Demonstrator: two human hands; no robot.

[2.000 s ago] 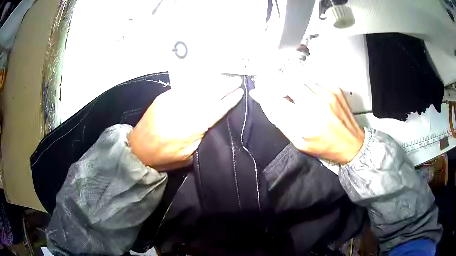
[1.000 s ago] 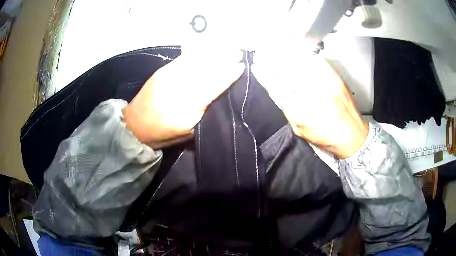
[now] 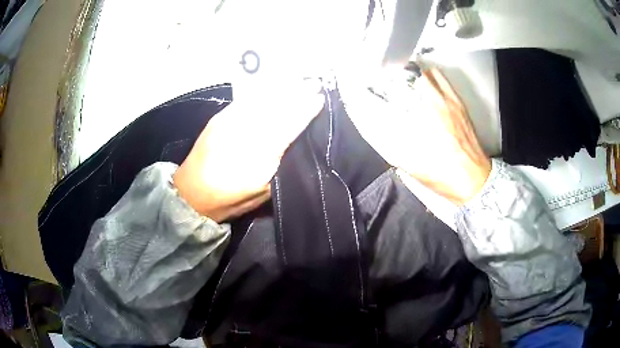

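The dark garment with pale stitch lines covers the lap and table edge. Its placket strip runs from the overexposed needle area towards me. My left hand lies on the cloth left of the strip, fingertips near the seam's top end. My right hand lies right of the strip, its fingers partly lost in glare. The fingers of both hands are washed out, so any pinch on the cloth cannot be made out. The white sewing machine is above; its needle and presser foot are hidden by glare.
A black spare cut piece with a ragged lower edge lies right of the machine head. A marked ruler scale runs along the table's front edge at right. A brown wooden frame is below it. A beige surface stands at far left.
The view has shifted, so machine, cloth and hands sit lower and slightly left than one second ago. The seam beside the hands looks straighter near its top. Both hands stay beside the strip.
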